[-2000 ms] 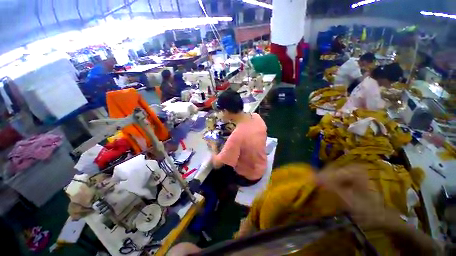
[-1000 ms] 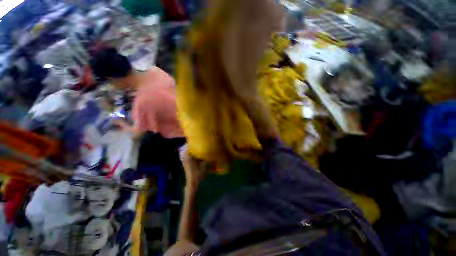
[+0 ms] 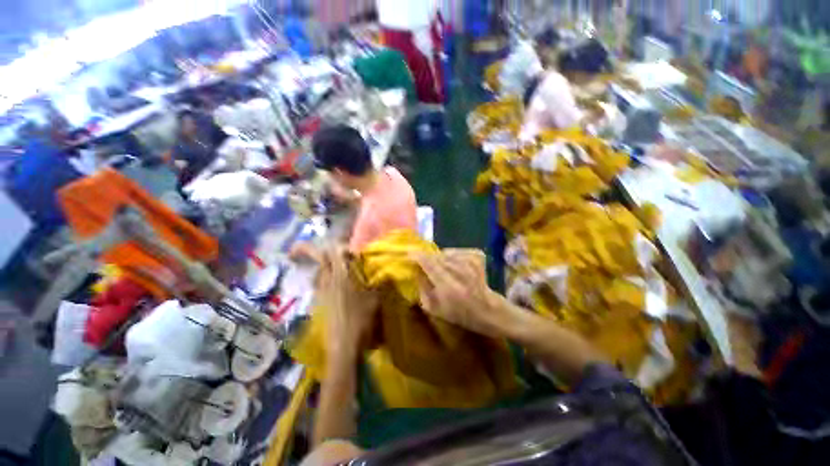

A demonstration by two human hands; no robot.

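A mustard-yellow garment piece [image 3: 446, 350] hangs in front of me, its upper edge bunched between both hands. My left hand [image 3: 344, 291] grips the bunched top at its left side. My right hand [image 3: 458, 284] grips it at the right side, fingers bent over the gathered cloth. The cloth hangs down below both hands. The fingertips are blurred and partly hidden in the folds.
A heap of yellow-and-white work [image 3: 582, 264] lies to the right beside a white table [image 3: 687, 218]. A seated person in salmon-pink [image 3: 387, 207] is ahead. Thread cones [image 3: 223, 408], a yellow table edge [image 3: 289, 423] and orange cloth [image 3: 136, 227] are at left.
The yellow piece was raised high and blurred; now it is lower and held in front of me by both hands. The view has swung, showing the aisle and heap again.
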